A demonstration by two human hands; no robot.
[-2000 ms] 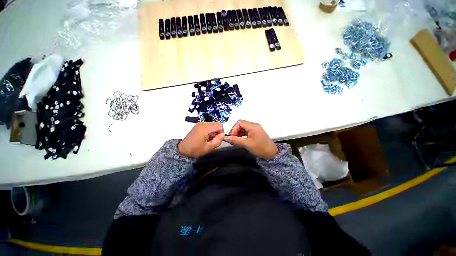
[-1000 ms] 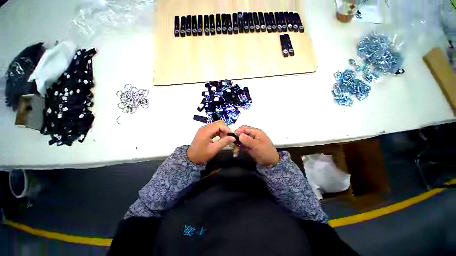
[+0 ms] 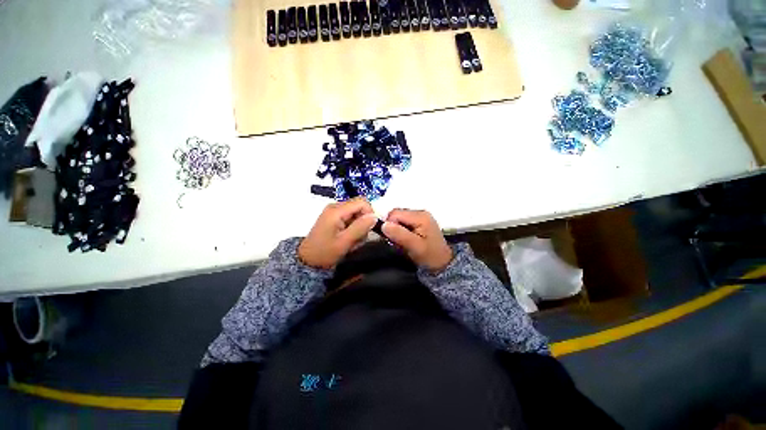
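Note:
My left hand [image 3: 338, 233] and my right hand [image 3: 418, 238] meet just off the table's near edge. Both pinch a small black strap tab [image 3: 380, 227] between thumbs and fingers. Most of the tab is hidden by the fingers, and any metal part on it cannot be made out. A mixed heap of black and blue-silver assemblies [image 3: 363, 159] lies on the table just beyond my hands. A row of black straps [image 3: 382, 18] lies on the tan board [image 3: 353, 92], with a pair of straps [image 3: 469, 52] below its right part.
Wire rings [image 3: 201, 162] lie left of the heap. Loose straps [image 3: 97, 168] and a small carton [image 3: 35, 197] are at far left. Metal clasps [image 3: 581, 122] and a long tan block [image 3: 733, 101] are at right. An open brown box [image 3: 609, 264] stands below the white table's edge [image 3: 546, 220].
The view has shifted. Both hands stay together at the near edge, with their fingers moved around the black tab. Less of the tab shows than one second ago.

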